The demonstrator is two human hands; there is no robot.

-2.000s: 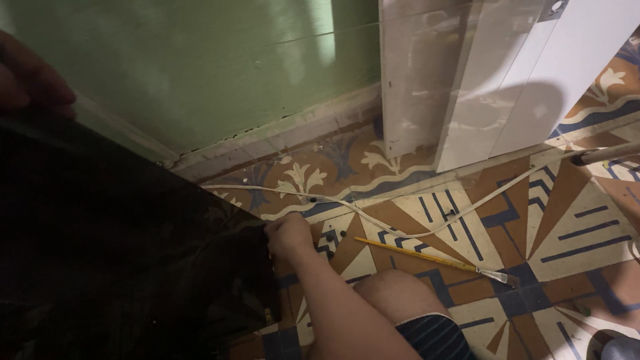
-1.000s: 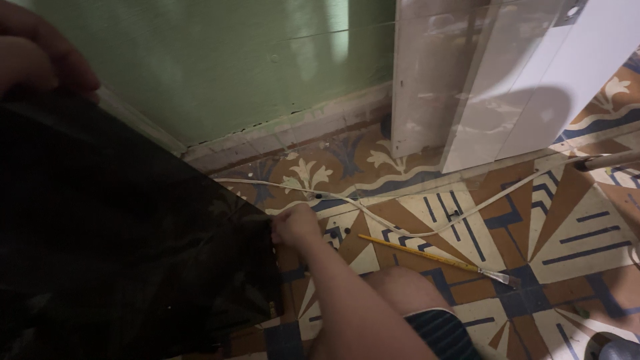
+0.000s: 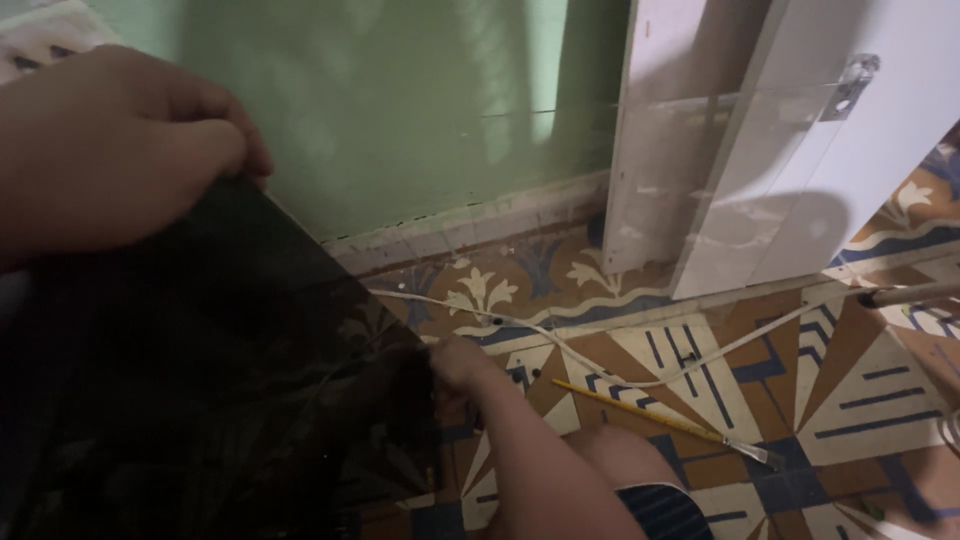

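A dark, glossy panel [image 3: 225, 360] fills the lower left of the view; it mirrors part of the tiled floor. My left hand [image 3: 142, 150] grips its upper edge, with the fingers curled over the top corner. Lower down, my right hand [image 3: 454, 367] is closed at the panel's right edge, its fingertips partly hidden in the dark. To the right of that hand, a paintbrush with a yellow handle [image 3: 637, 411] lies on the floor, its bristles pointing to the lower right. A white cable [image 3: 559, 341] runs across the tiles above the brush.
A green wall [image 3: 390, 112] with a worn baseboard [image 3: 480, 223] stands behind. At right a white door [image 3: 817, 150] with a metal fitting [image 3: 850, 86] leans or stands beside a pale board [image 3: 667, 135]. A pole or tube [image 3: 915, 294] enters from the right over the patterned tile floor [image 3: 862, 420].
My left hand shows much more fully in view at the panel's upper edge. The right hand stays at the panel's right edge. The brush and cable lie as before.
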